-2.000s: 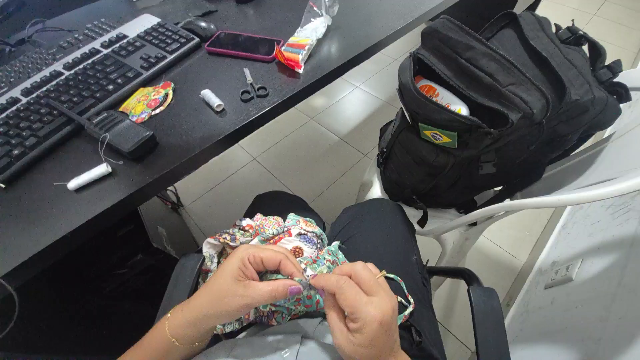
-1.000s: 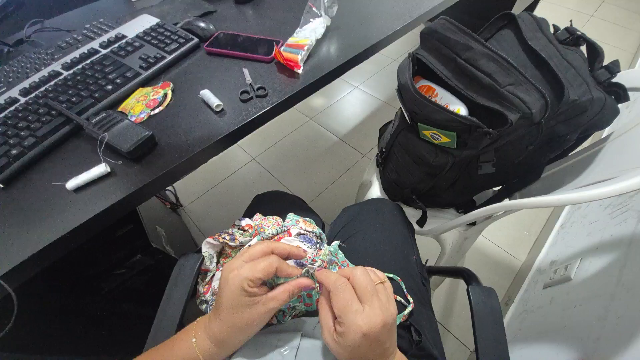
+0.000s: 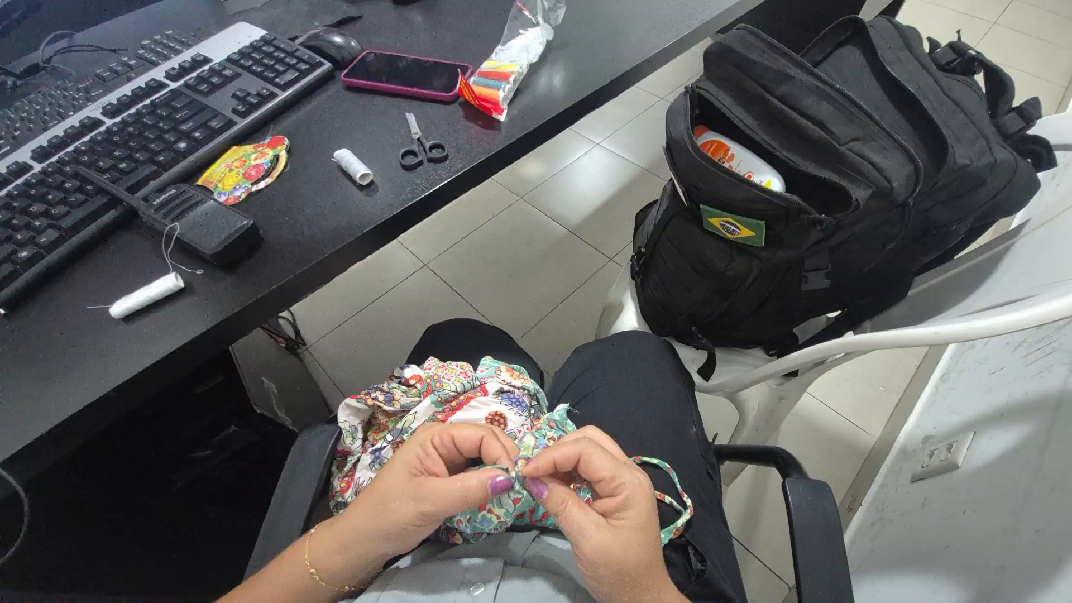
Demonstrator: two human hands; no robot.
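Observation:
A bunched floral-print garment [image 3: 494,402] lies across my lap, with a thin fabric strap [image 3: 682,502] looping out at its right. My left hand [image 3: 444,477] pinches a small bit of this fabric between thumb and forefinger. Close against it, my right hand [image 3: 590,494] grips the same spot with its thumb and forefinger. Whether a needle is between the fingertips cannot be seen. On the black desk are two white thread spools, one [image 3: 146,295] with a loose thread and another [image 3: 353,167] beside small black-handled scissors [image 3: 423,144].
The black desk [image 3: 335,222] also holds a keyboard [image 3: 159,126], a handheld radio [image 3: 201,222], a colourful card [image 3: 247,167], a phone [image 3: 406,74], a mouse [image 3: 329,46] and a plastic packet [image 3: 511,67]. A black backpack [image 3: 754,276] rests on a white plastic chair [image 3: 921,333] at right.
My hands have shifted slightly, and their fingertips now meet at the fabric. Things on the desk have not moved.

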